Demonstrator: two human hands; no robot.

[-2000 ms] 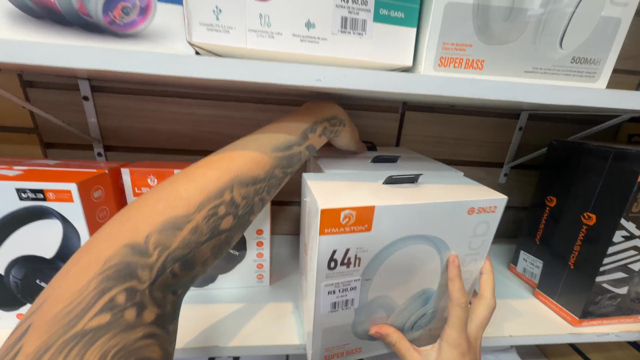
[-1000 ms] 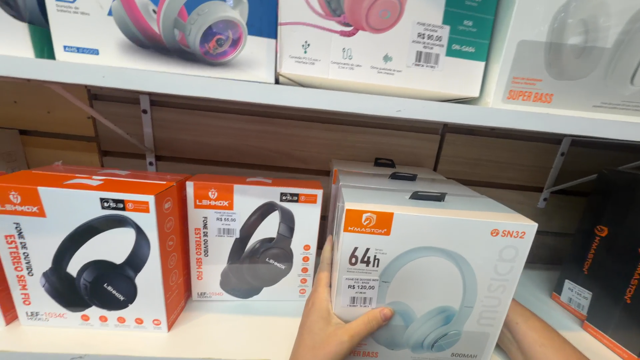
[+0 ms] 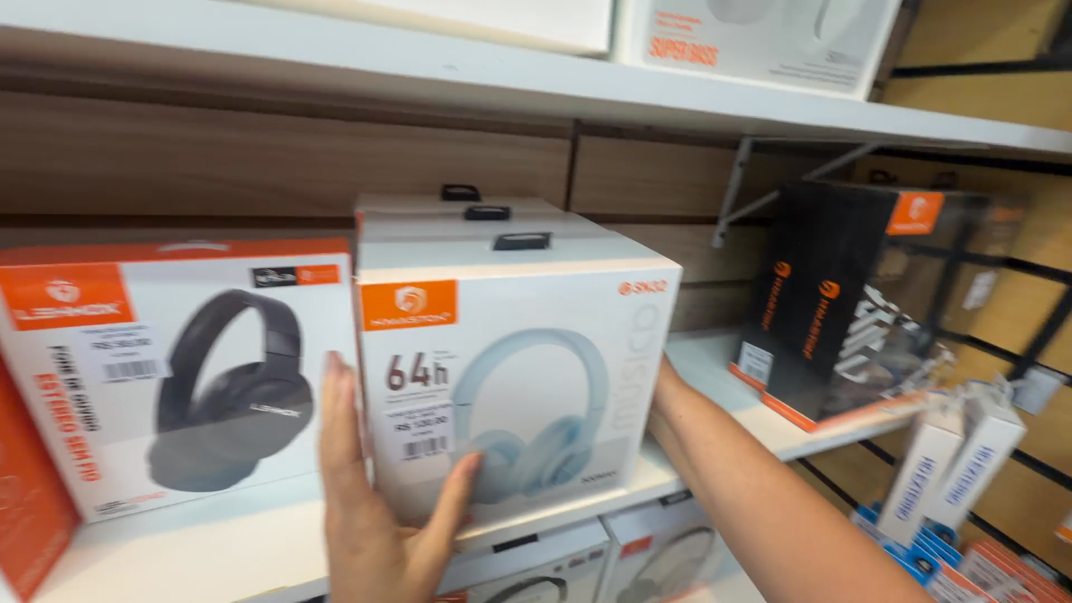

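Note:
A white headphone box [image 3: 519,377] with a pale blue headphone picture stands at the front of a row of similar boxes. My left hand [image 3: 389,494] is at its lower left corner, fingers along the left side and thumb on the front face. From the right, my right forearm [image 3: 779,494] reaches to the row's right side; my right hand [image 3: 666,394] is mostly hidden behind the box edge, so its grip cannot be seen. Black hang tabs [image 3: 522,242] stick up from the box tops.
Left of the row is an orange and white Lehmox headphone box [image 3: 218,377]. Black boxes [image 3: 821,310] stand to the right, beside a black wire rack [image 3: 1038,335] with small hanging packages [image 3: 946,469]. The upper shelf edge [image 3: 502,84] is overhead; more boxes [image 3: 536,574] are below.
My left hand, reaching behind the row two seconds ago, is now at the front box's left corner. My right hand has left the front face for the row's right side.

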